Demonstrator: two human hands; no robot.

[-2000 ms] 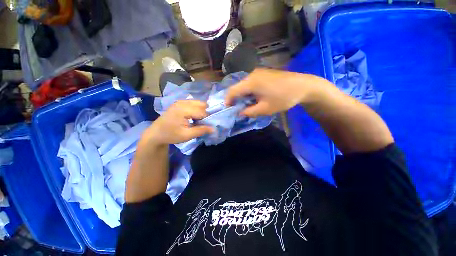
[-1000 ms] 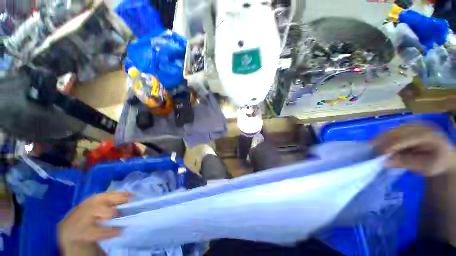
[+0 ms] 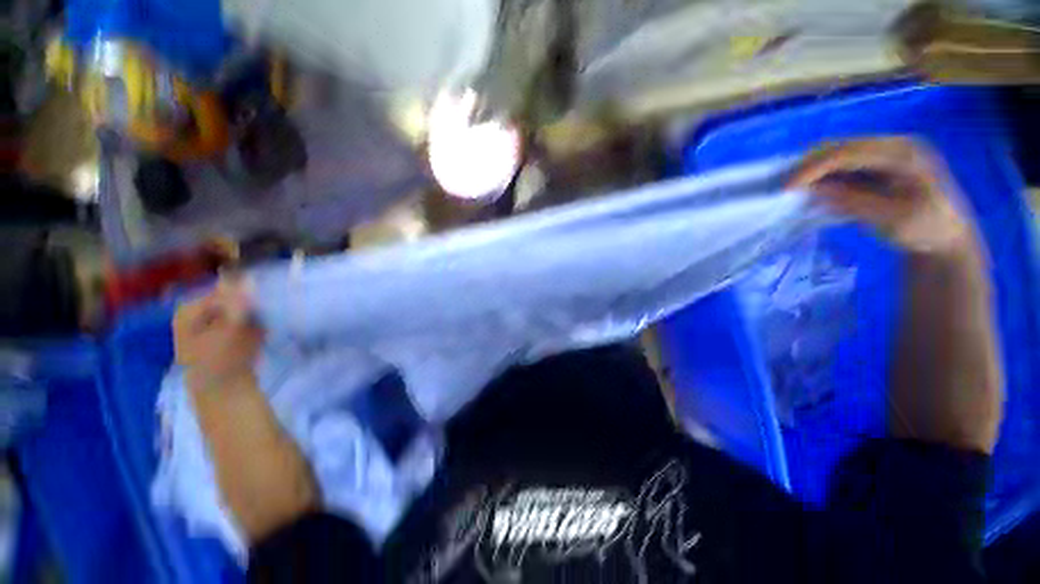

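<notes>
A pale blue shirt piece [image 3: 513, 268] is stretched between my two hands, across the front of my body, its right end higher. My left hand [image 3: 219, 331] grips its left end above the left bin. My right hand [image 3: 884, 188] grips its right end above the right bin. The upper edge is drawn nearly straight; the lower part hangs loose toward my chest. The frame is blurred, so buttons or stitches on the cloth cannot be told.
A blurred white machine head [image 3: 388, 34] is at the top, with a glaring round lamp [image 3: 473, 146] below it. The left blue bin [image 3: 131, 399] holds pale blue pieces. The right blue bin [image 3: 969, 126] holds a few pieces. A red item [image 3: 160, 277] lies behind the left bin.
From two seconds ago, the cloth has gone from bunched between close hands to stretched wide. Since one second ago it stays stretched, while the view has tilted down.
</notes>
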